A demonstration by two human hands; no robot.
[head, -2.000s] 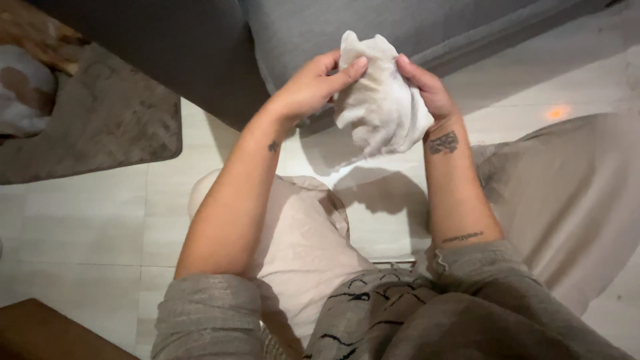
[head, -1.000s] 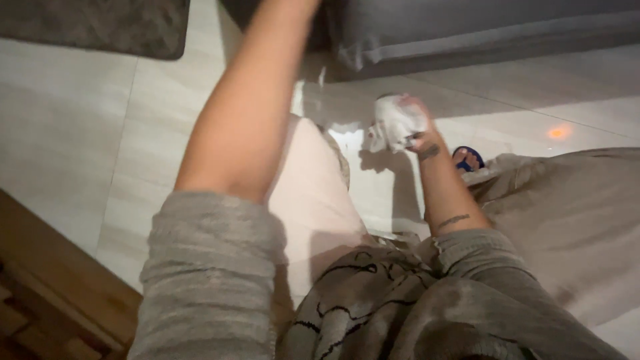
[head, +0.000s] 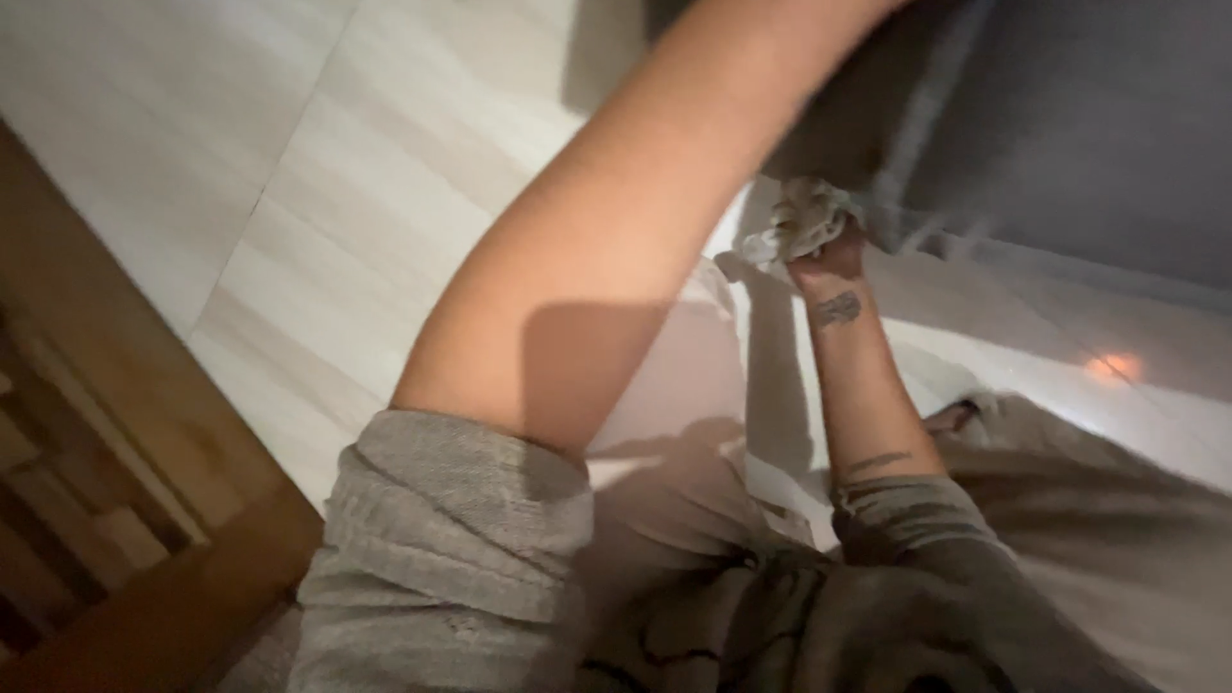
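A crumpled white cloth [head: 807, 214] is gripped in my right hand [head: 835, 258], low beside the base of the grey upholstered furniture [head: 1088, 125]. The hand is dim and partly hidden by the cloth, and its wrist bears a tattoo. My left forearm stretches up and across the view, over the edge of the dark furniture. The left hand itself lies beyond the top edge, so what it touches is hidden.
Pale floor tiles [head: 289, 192] lie beneath. A wooden-framed piece [head: 241, 539] with a patterned inside stands at the lower left. My legs in light trousers [head: 1088, 500] are spread below, with part of a foot [head: 953, 416] showing at the right.
Both hands held the cloth at first; the left let go and reached up out of view. The right hand keeps the cloth, now lower by the furniture. The view has turned.
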